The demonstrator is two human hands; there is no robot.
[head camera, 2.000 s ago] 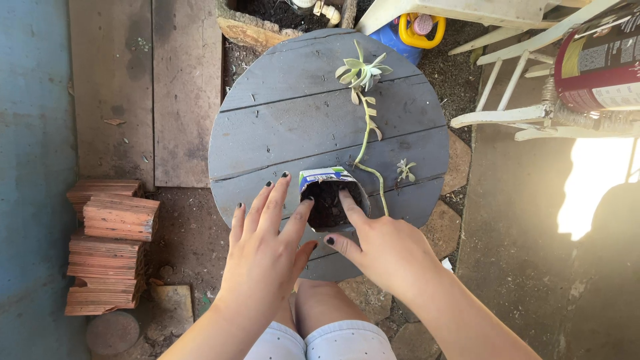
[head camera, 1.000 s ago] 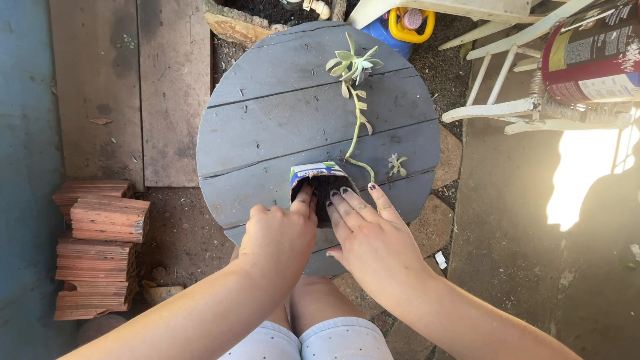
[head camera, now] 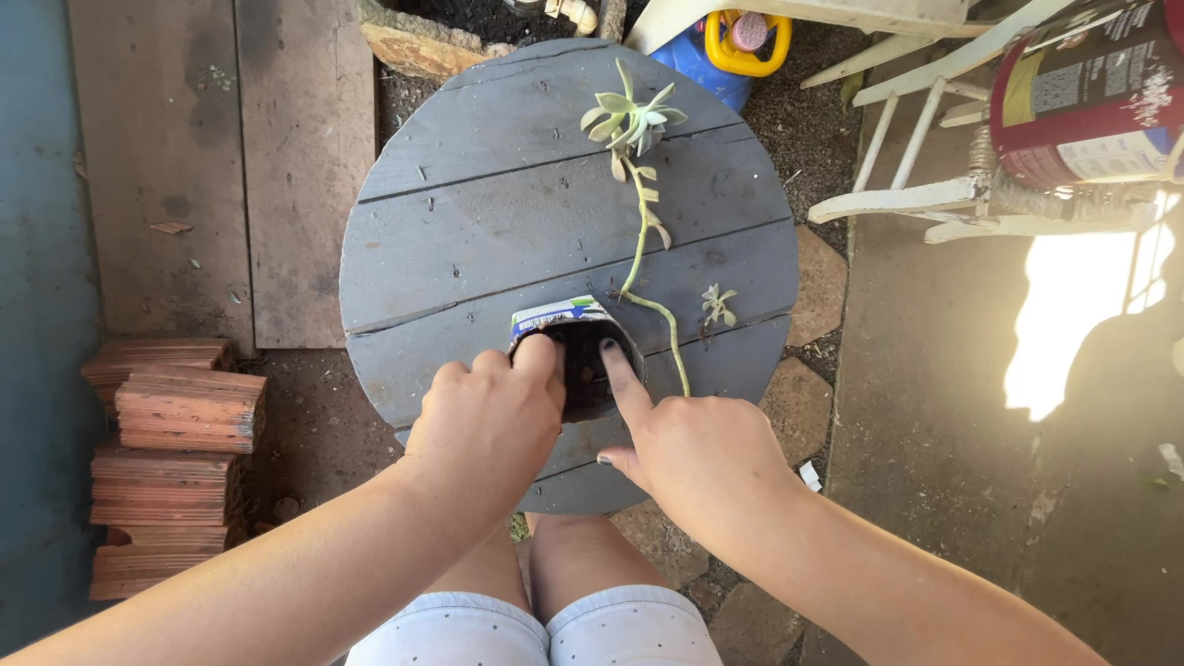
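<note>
A cut carton [head camera: 555,314] with dark soil [head camera: 585,375] inside stands near the front of the round grey wooden table [head camera: 481,231]. My left hand [head camera: 495,407] is at the carton's left side, its index finger reaching over the rim into the soil and the other fingers curled. My right hand [head camera: 689,435] has its index finger pointed into the soil on the right, with the thumb apart and the other fingers folded. Behind the carton lies a long-stemmed succulent cutting [head camera: 638,231], its rosette pointing away. A small succulent rosette [head camera: 718,305] rests to the right.
Stacked terracotta tiles [head camera: 190,407] are on the ground at left. A planter [head camera: 416,46] with soil and a blue container [head camera: 698,65] with a yellow handle stand beyond the table. At right, a white chair [head camera: 906,196] bears a dark red bucket [head camera: 1073,102].
My right hand has gone from several fingers in the carton to just the index finger extended. Two seconds ago my left hand was spread open; now its fingers are curled at the carton.
</note>
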